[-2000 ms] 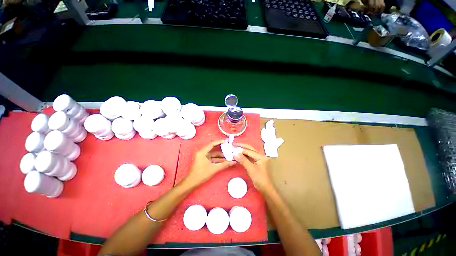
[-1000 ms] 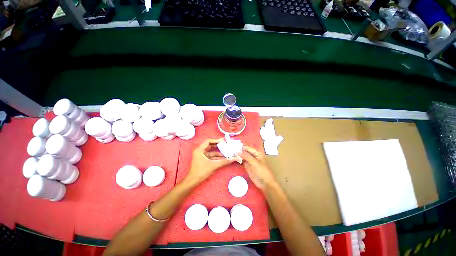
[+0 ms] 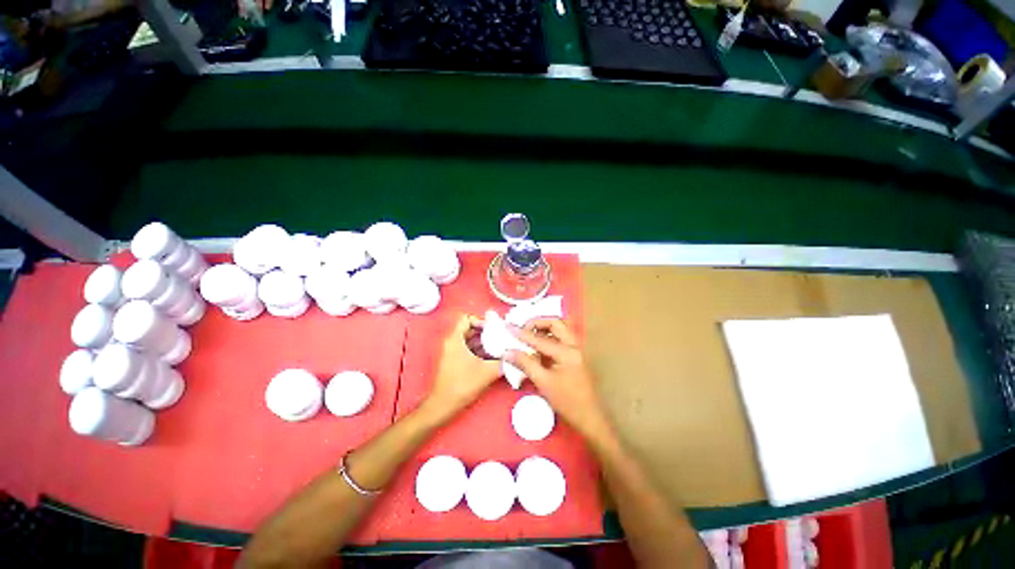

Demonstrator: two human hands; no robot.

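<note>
My left hand (image 3: pixel 462 365) grips a white round part (image 3: pixel 493 337), largely covered by fingers and cloth. My right hand (image 3: pixel 564 376) holds a crumpled white wiping cloth (image 3: pixel 536 312) against it. White cloth shows both above the right fingers and below them. Both hands are close together over the red mat (image 3: pixel 223 445), just in front of the clear solvent bottle (image 3: pixel 520 280), whose metal lid stands open. A single white part (image 3: pixel 533 418) lies below my hands, and a row of three (image 3: pixel 491 490) lies at the near edge.
Stacked white parts (image 3: pixel 145 329) lean at the far left. A cluster (image 3: pixel 334 272) lines the mat's back edge, and a small group (image 3: pixel 295 395) sits mid-mat. A white foam sheet (image 3: pixel 829 408) lies on the cardboard (image 3: pixel 668 422). A red bin (image 3: pixel 868 539) is below the bench edge.
The crumpled white wipe that lay on the cardboard beside the bottle is gone from there. White cloth now shows above my right fingers. My hands remain together near the bottle.
</note>
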